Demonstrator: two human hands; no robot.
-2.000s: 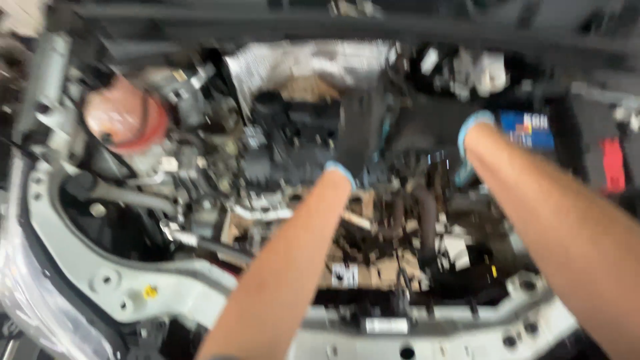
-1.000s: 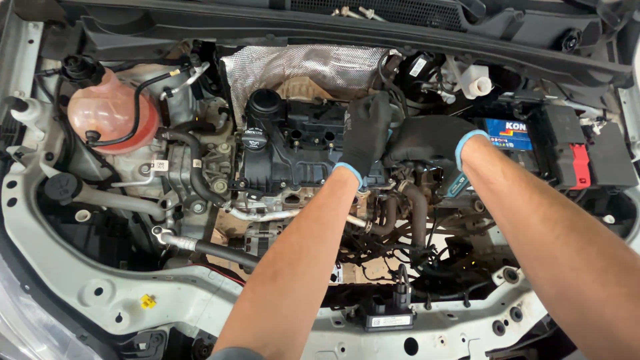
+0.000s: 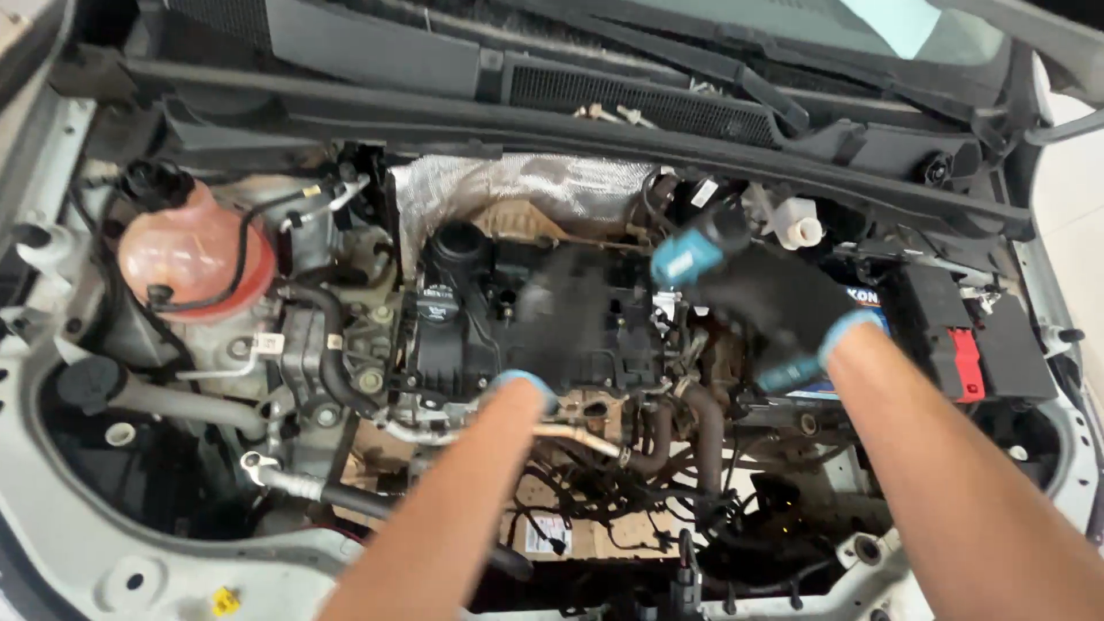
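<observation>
My right hand [image 3: 768, 293], in a black glove with a light-blue cuff, grips a teal and black cordless power driver [image 3: 690, 256] above the right end of the engine, beside the battery. The driver's front end points left and its grip runs down through my palm. My left hand [image 3: 565, 319], in a matching glove, is blurred over the black plastic engine cover [image 3: 448, 345]; whether it touches the cover or holds anything cannot be told. An oil filler cap [image 3: 438, 302] shows left of that hand.
A pink coolant reservoir [image 3: 194, 250] is at the left. At the right sit a car battery [image 3: 865, 297] and a red terminal cover [image 3: 964, 366]. Coolant hoses [image 3: 709, 431] and loose wiring [image 3: 595, 500] hang in front of the engine. Small metal parts [image 3: 614, 114] lie on the cowl.
My hands, close together one second ago, are now apart, the left one over the middle of the engine cover. The teal driver now shows plainly in my right hand. The view has tilted up.
</observation>
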